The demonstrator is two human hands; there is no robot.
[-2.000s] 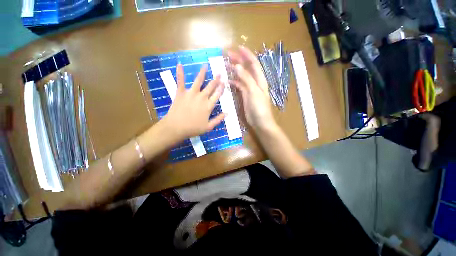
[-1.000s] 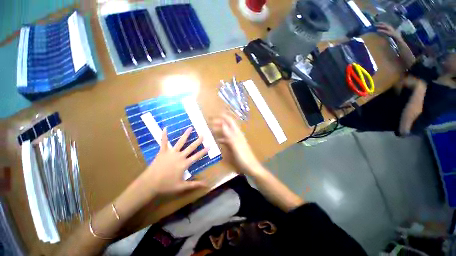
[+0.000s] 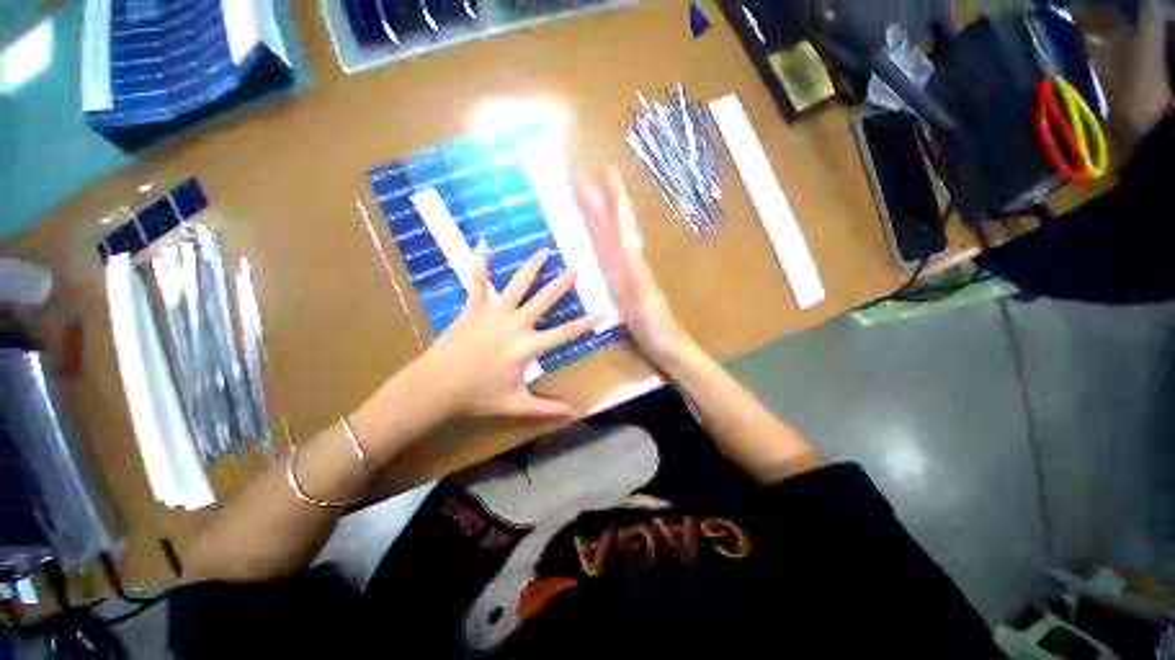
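Note:
Blue solar cells (image 3: 425, 245) lie side by side on the brown bench top in front of me. Two white strips (image 3: 562, 219) lie across them. My left hand (image 3: 509, 335) is spread flat over the lower part of the cells, fingers apart, and covers part of the left strip. My right hand (image 3: 625, 264) is on edge along the right side of the cells, beside the right strip, its fingers extended and slightly blurred. I see nothing held in either hand. A thin wire (image 3: 387, 258) lies left of the cells.
Short ribbons (image 3: 680, 161) and a white strip (image 3: 769, 200) lie right. Long ribbons (image 3: 206, 342), a white strip bundle (image 3: 155, 387) and a small dark strip (image 3: 155, 219) lie left. A cell stack (image 3: 187, 65) is back left. A phone (image 3: 906, 187) and scissors (image 3: 1072, 129) are right.
The camera view has swung away and back, shifting the whole scene. Both hands stay at the cells; my right hand has turned more on edge along their right side.

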